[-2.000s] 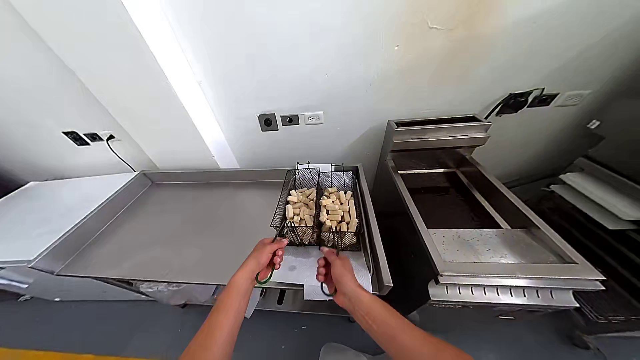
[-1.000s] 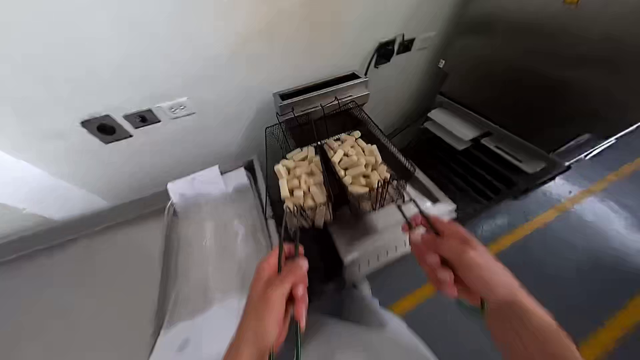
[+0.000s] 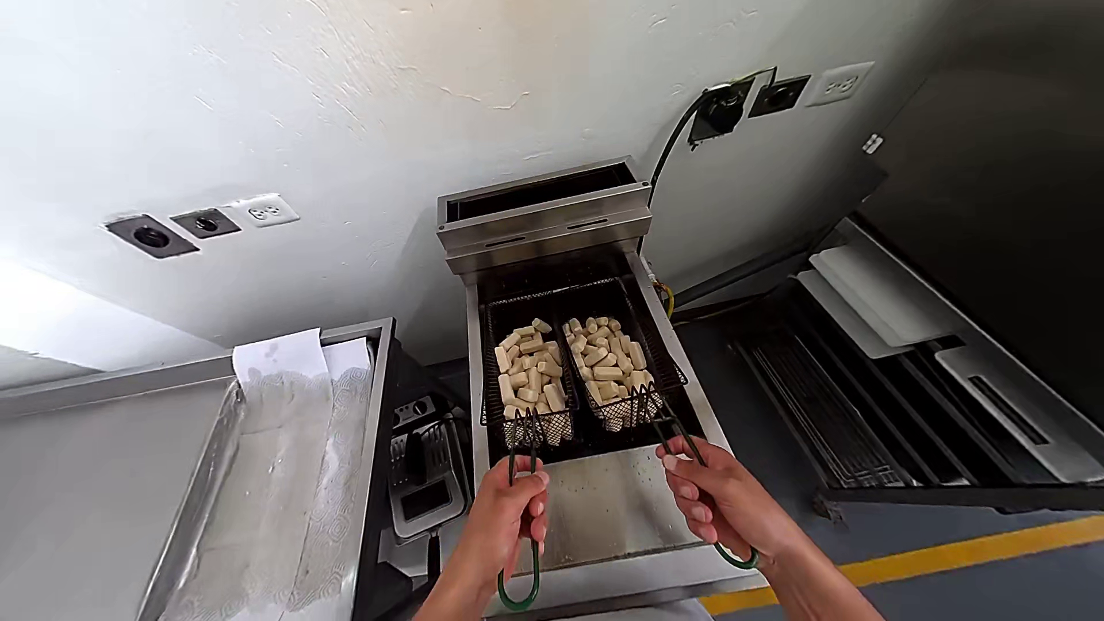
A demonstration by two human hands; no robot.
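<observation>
Two black wire fry baskets sit side by side over the dark well of a stainless steel deep fryer [image 3: 621, 509]. My left hand [image 3: 509, 513] is closed around the green-coated handle of the left fry basket [image 3: 562, 424]. The handle of the right fry basket [image 3: 617, 421] is in my right hand [image 3: 711, 496]. Pale, short stick-shaped food pieces [image 3: 530, 366] fill the left basket, and similar pieces [image 3: 608, 358] fill the right one. Whether the basket bottoms touch oil cannot be told.
Left of the fryer is a steel counter [image 3: 95, 466] bearing a metal tray [image 3: 194, 492] lined with paper towels [image 3: 285, 466]. A black-handled appliance part [image 3: 423, 474] lies in the gap between. A grill-like unit [image 3: 828, 423] stands right. Outlets and a power cord [image 3: 677, 147] are on the wall.
Both hands have carried the baskets rightward from the paper-lined tray at the counter's end to the fryer. The baskets now sit lower within the fryer's frame. The view has swung right.
</observation>
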